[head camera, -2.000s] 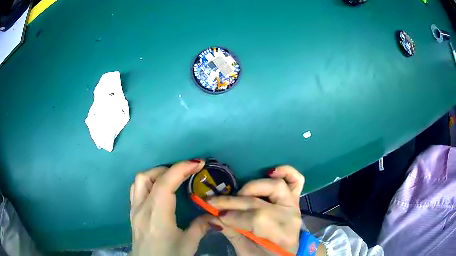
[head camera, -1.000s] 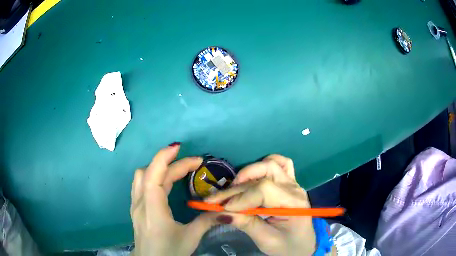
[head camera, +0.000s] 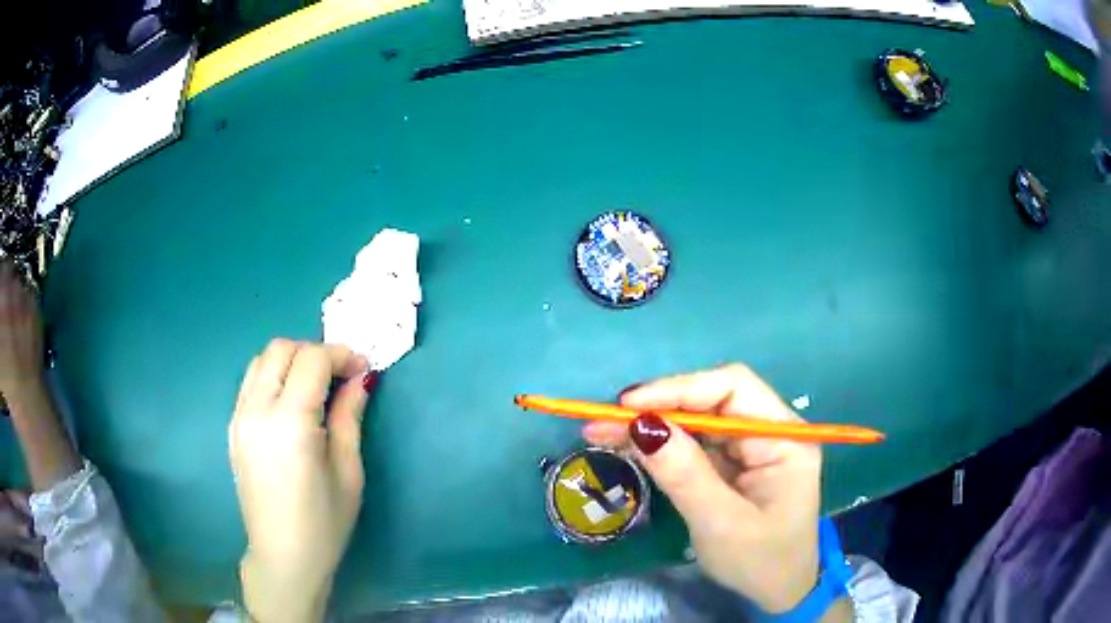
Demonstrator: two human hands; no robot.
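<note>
The orange pointed stick (head camera: 780,428) lies between the thumb and fingers of my right hand (head camera: 743,487), its dark-specked tip pointing left, above the mat. The open watch case (head camera: 597,494) lies on the green mat just below and left of that hand, with a yellow inside and small black and silver strips. My left hand (head camera: 292,438) pinches the lower edge of the white wipe (head camera: 375,298) between thumb and fingertips. The round circuit board module (head camera: 623,258) lies face up further back on the mat.
Thin black tweezers (head camera: 524,59) lie by the white board (head camera: 719,15) at the far edge. Another open case (head camera: 910,83) and a small board module (head camera: 1031,197) are at far right. A white scrap (head camera: 800,402) lies right. Another person's hand (head camera: 17,335) is at left, near small metal parts (head camera: 18,158).
My left hand has left the watch case and moved left to the wipe. My right hand has lifted the stick off the case, which now lies unheld. The view has shifted, showing more of the far edge.
</note>
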